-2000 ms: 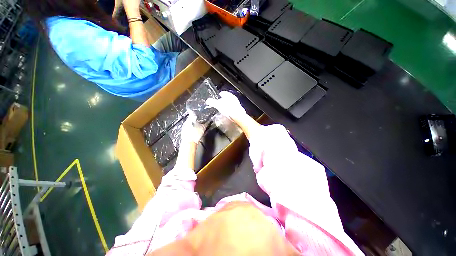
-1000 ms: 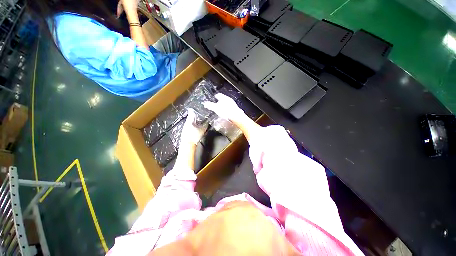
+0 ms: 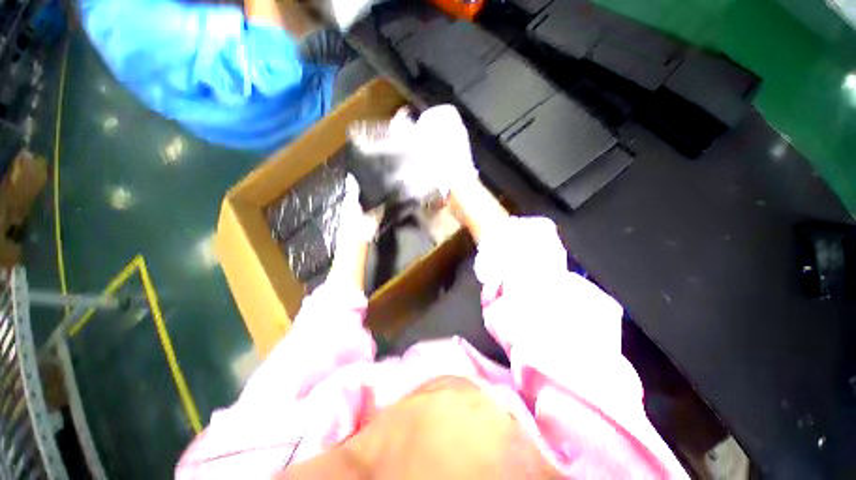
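A black plastic housing (image 3: 373, 176) shows between my hands, raised at the carton's inner side and blurred. My left hand (image 3: 353, 223), in a white glove, grips its lower left edge. My right hand (image 3: 443, 150), also gloved, is above and right of it, closed on whitish, crinkled clear film (image 3: 405, 167); glove and film blur together. The carton (image 3: 246, 220) is open below my hands. Shiny bagged housings (image 3: 308, 216) lie in its left part.
Matt black housings (image 3: 556, 141) lie in overlapping rows on the black bench (image 3: 676, 272) at right. A dark part (image 3: 826, 262) lies at the bench's right side. A blue-clad person (image 3: 206, 70) is at upper left. A metal roller rack (image 3: 33, 366) stands at lower left.
My right hand has moved up with the film, while my left hand stays low over the carton. The housing's dark surface now shows. The view has shifted slightly.
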